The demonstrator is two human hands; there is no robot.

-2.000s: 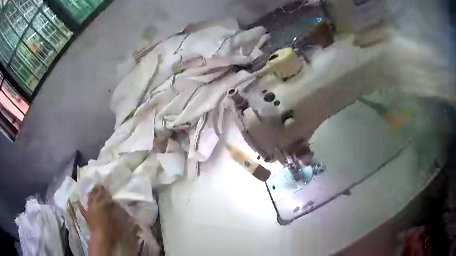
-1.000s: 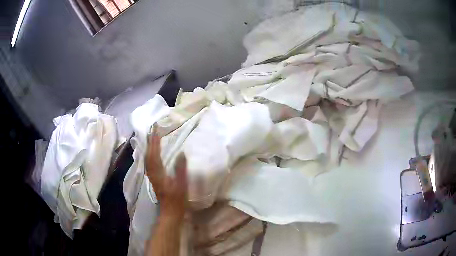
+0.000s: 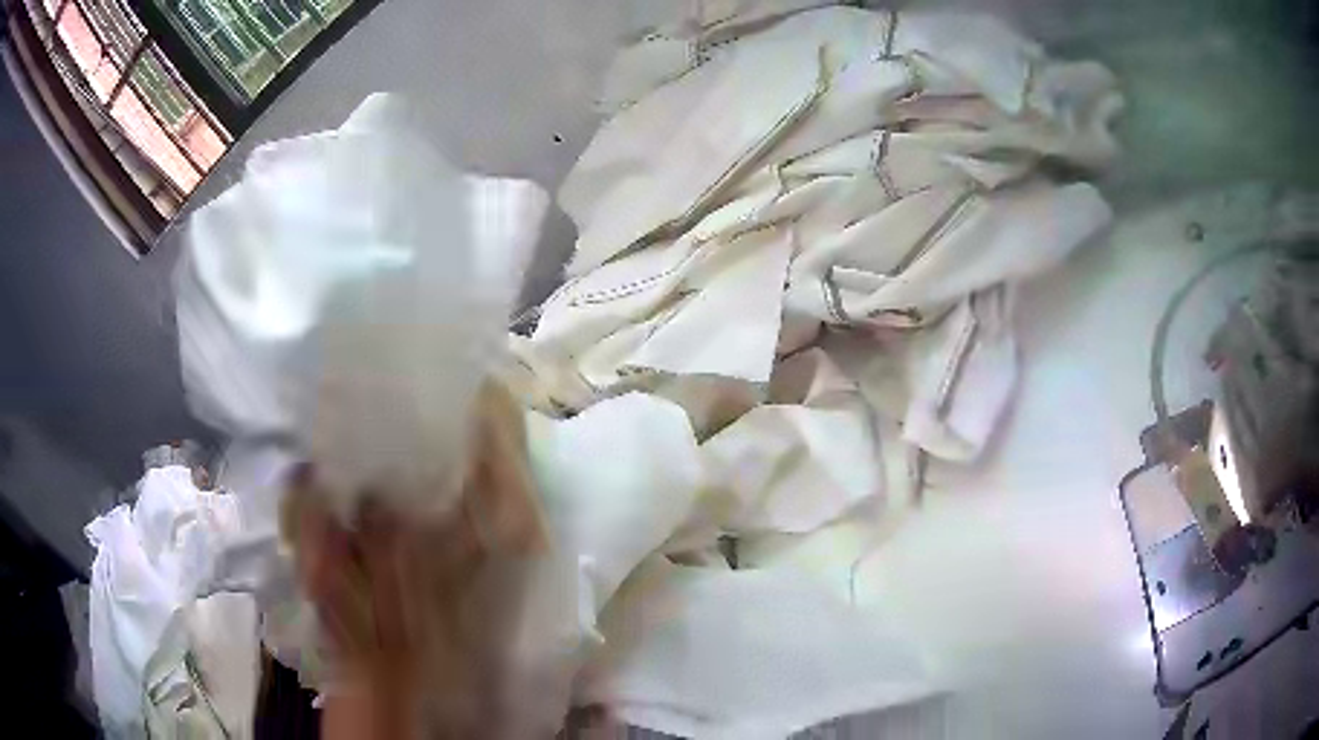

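Observation:
My left hand [image 3: 412,571] is strongly blurred at the lower left, with its forearm rising from the bottom edge. Its fingers are around the lower part of a white fabric piece [image 3: 362,275], which is bunched and raised upright. The raised cloth and the blur hide the fingertips. A large heap of white and cream garment pieces [image 3: 723,311] with dark seam lines lies behind and to the right. A flat white panel [image 3: 752,643] lies in front of the heap. I cannot make out my right hand.
The sewing machine [image 3: 1280,390] is cut off at the right edge, its lamp lit over the metal needle plate [image 3: 1186,578]. A grey cable curves above it. Another white cloth bundle [image 3: 167,593] hangs at the lower left. A barred window [image 3: 217,58] is at the upper left.
My left hand has moved from lying on the cloth pile to gripping a white piece, now lifted up at the left. The view has swung left from the machine since the earliest frame.

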